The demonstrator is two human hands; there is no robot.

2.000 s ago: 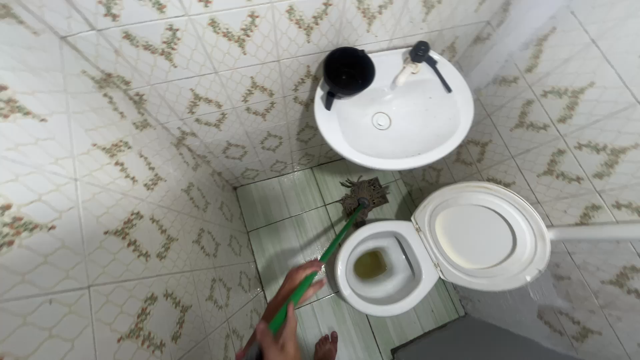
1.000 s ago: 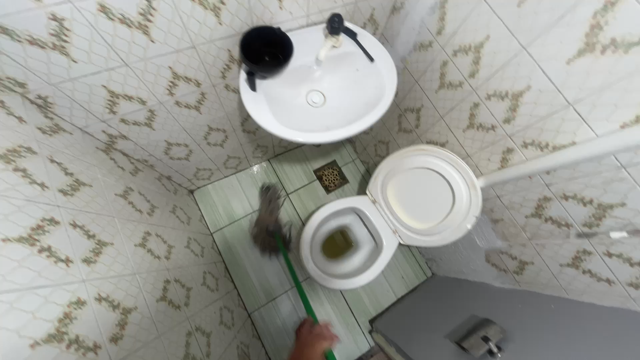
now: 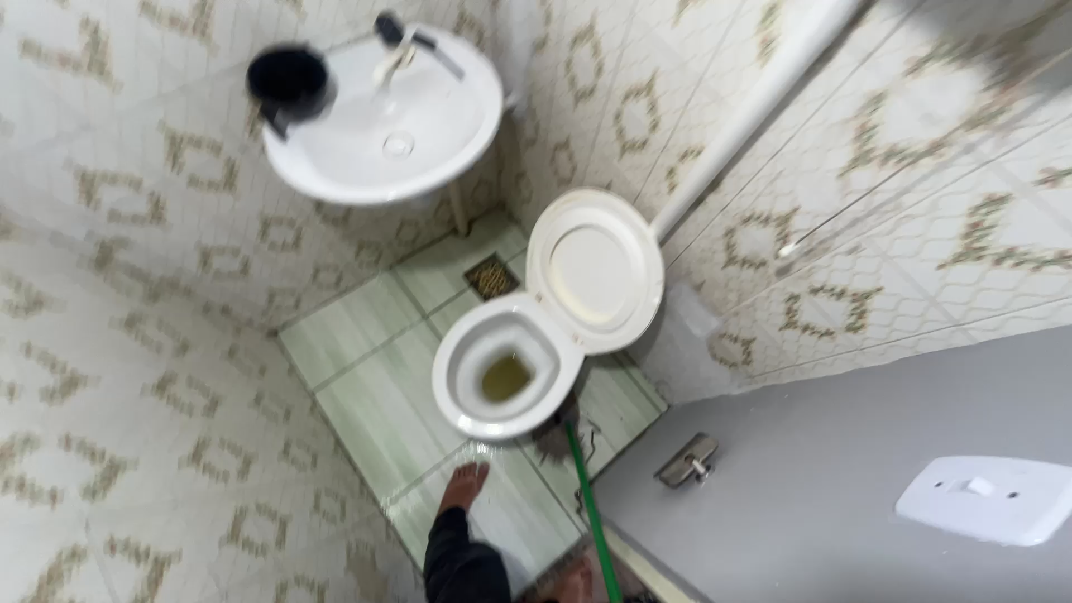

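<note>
A string mop with a green handle (image 3: 593,511) runs up from the bottom edge. Its grey-brown mop head (image 3: 553,435) lies on the tiled floor, beside the front right of the toilet bowl (image 3: 507,377), partly hidden by it. The bowl stands uncovered, with yellowish water inside, and its lid (image 3: 597,270) is raised. Neither of my hands can be made out in the current view; the handle's upper end is beyond the bottom edge. A bare foot (image 3: 465,486) rests on the floor below the bowl.
A white washbasin (image 3: 402,117) with a black cup (image 3: 289,79) on its rim is at the upper left. A floor drain (image 3: 492,276) lies behind the toilet. A grey door (image 3: 804,469) with a metal handle (image 3: 687,461) is at the right. A white pipe (image 3: 754,126) follows the wall.
The mop head has moved from near the drain, to the floor left of the toilet, and then to its right side. A hand seen on the handle earlier is out of view now.
</note>
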